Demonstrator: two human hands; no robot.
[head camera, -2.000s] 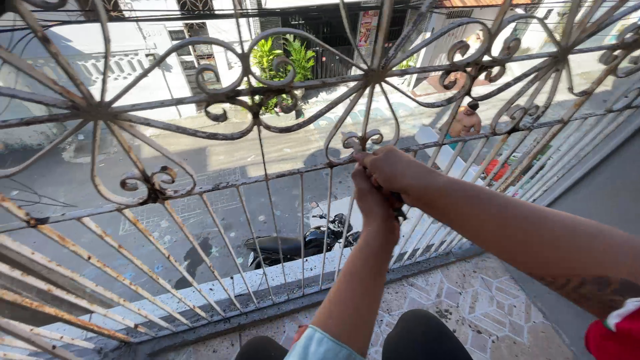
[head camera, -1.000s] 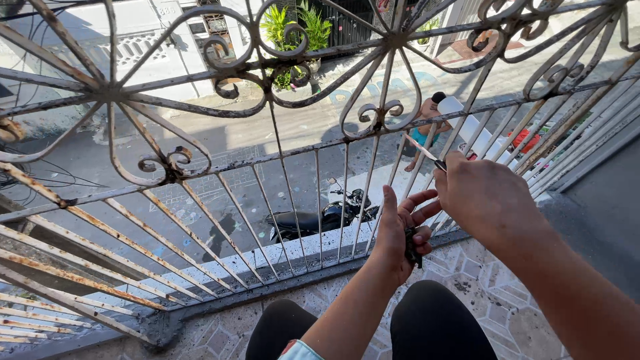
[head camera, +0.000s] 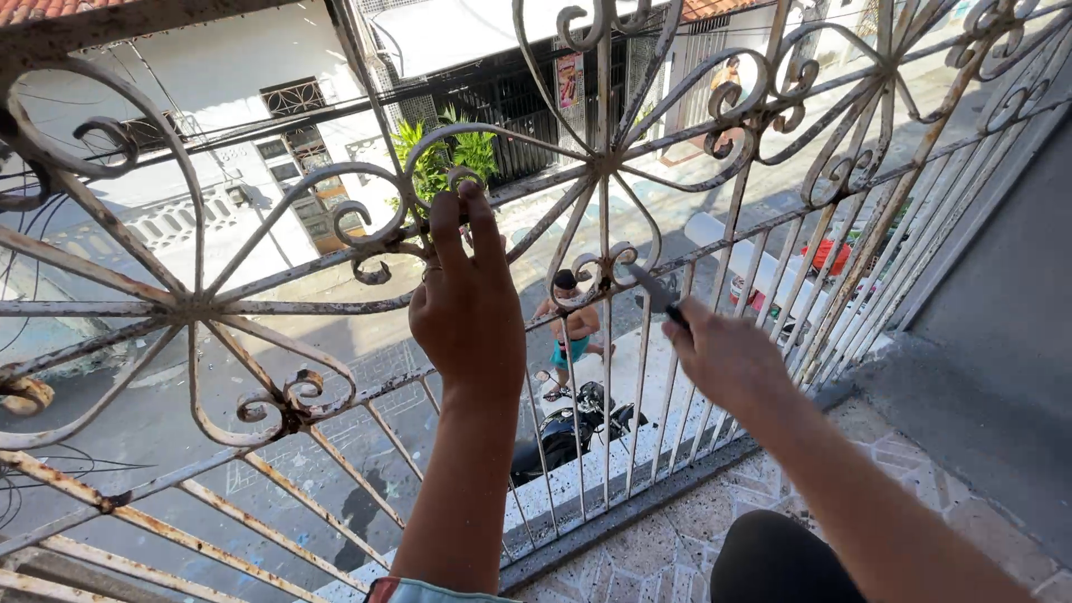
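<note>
A white metal railing (head camera: 605, 163) with scrollwork and rust spots crosses the view. My left hand (head camera: 469, 293) is raised at its upper part, fingers up against a small scroll beside the bar; its palm side is hidden. In my right hand (head camera: 729, 352) is a knife (head camera: 657, 289) with a dark handle. Its blade, blurred, points up and left at a small scroll (head camera: 621, 258) below the central rosette; whether it touches the metal I cannot tell.
Grey wall (head camera: 997, 276) at right, tiled floor (head camera: 636, 569) and my knee (head camera: 779, 561) below. Beyond the railing, a motorcycle (head camera: 569, 431), a person (head camera: 574, 331) in turquoise shorts and a red container (head camera: 827, 255) are down in the street.
My left hand has risen from low by the bars to the upper scrollwork. The dark thing seen in it one second ago no longer shows. The view has shifted.
</note>
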